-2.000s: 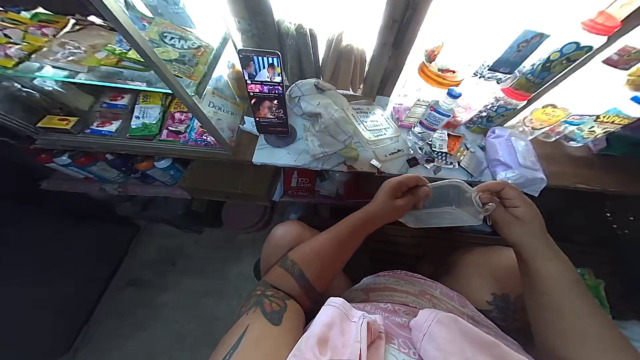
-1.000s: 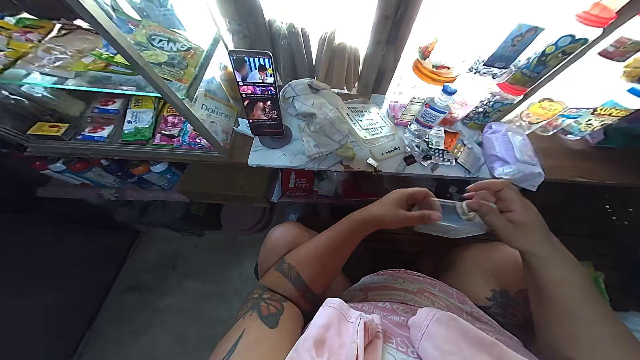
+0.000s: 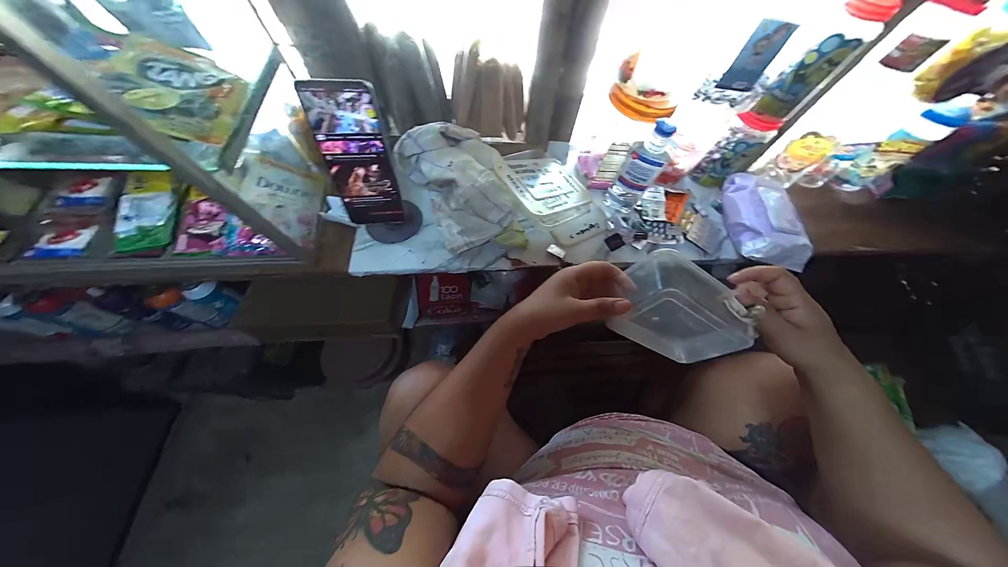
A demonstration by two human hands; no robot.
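Observation:
Over my lap, just off the counter's front edge, a clear plastic container (image 3: 681, 311) is tilted with its outline plainly visible. My left hand (image 3: 579, 298) grips its left side between thumb and fingers. At its right side is my right hand (image 3: 776, 307), pinching a small whitish wad (image 3: 743, 309), perhaps cloth or tissue, against the rim. Behind the container, on the counter, lie blister packs (image 3: 661, 228), a clear bottle with a blue cap (image 3: 639, 167) and a plastic lid (image 3: 543, 187).
A smartphone (image 3: 352, 150) stands on a round base beside a crumpled checked cloth (image 3: 457, 181). To the right is a purple plastic pack (image 3: 764, 220). A glass display case with sachets (image 3: 146, 213) occupies the left, and a cardboard box (image 3: 323, 305) sits below the counter.
The container has tilted up from a flatter pose, and its broad face now shows. My right hand with the whitish wad has moved to the container's right edge.

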